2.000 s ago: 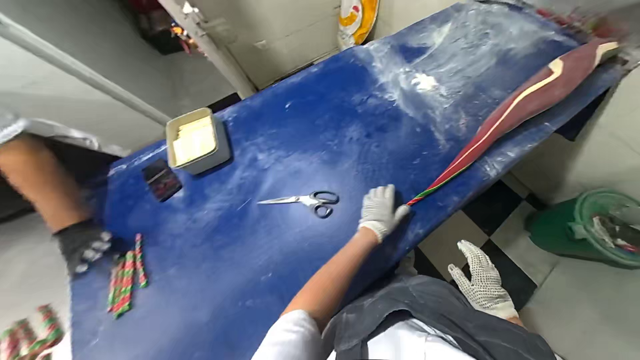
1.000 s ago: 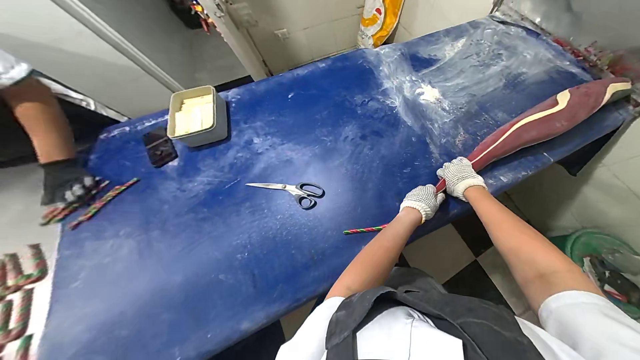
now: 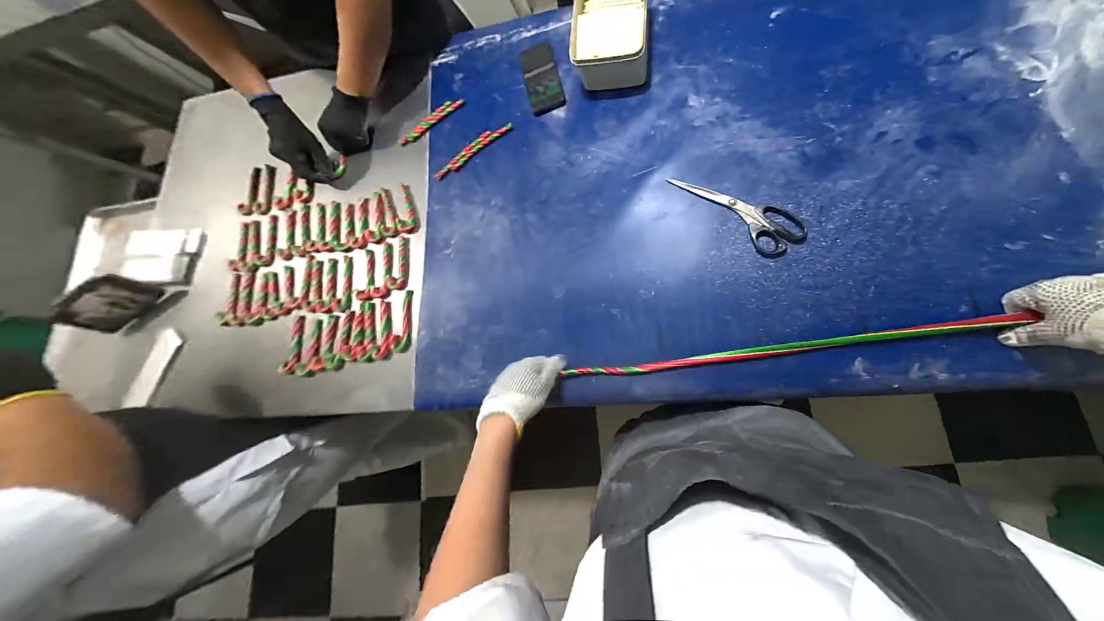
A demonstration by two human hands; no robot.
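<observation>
A long red, green and white candy rope (image 3: 776,347) stretches along the near edge of the blue table. Its thin left end, twisted into stripes, is gripped by my left hand (image 3: 522,386) in a white knitted glove. At the right edge of the view my right hand (image 3: 1056,312), in a dotted white glove and partly cut off, is closed around the thicker end. Above the rope lie scissors (image 3: 743,211) with black handles, their blades nearly together. Short twisted candy sticks (image 3: 473,151) rest near the table's left side.
Rows of striped candy canes (image 3: 323,285) cover a metal table (image 3: 207,371) at left, where a co-worker's black-gloved hands (image 3: 297,142) hold one. A dark phone-like object (image 3: 542,79) and a tin (image 3: 609,73) stand at the back. Another person is at lower left.
My hands, close together on the rope a second ago, are now far apart with the rope drawn out between them. The view has swung left. The co-worker's hands are now over the canes.
</observation>
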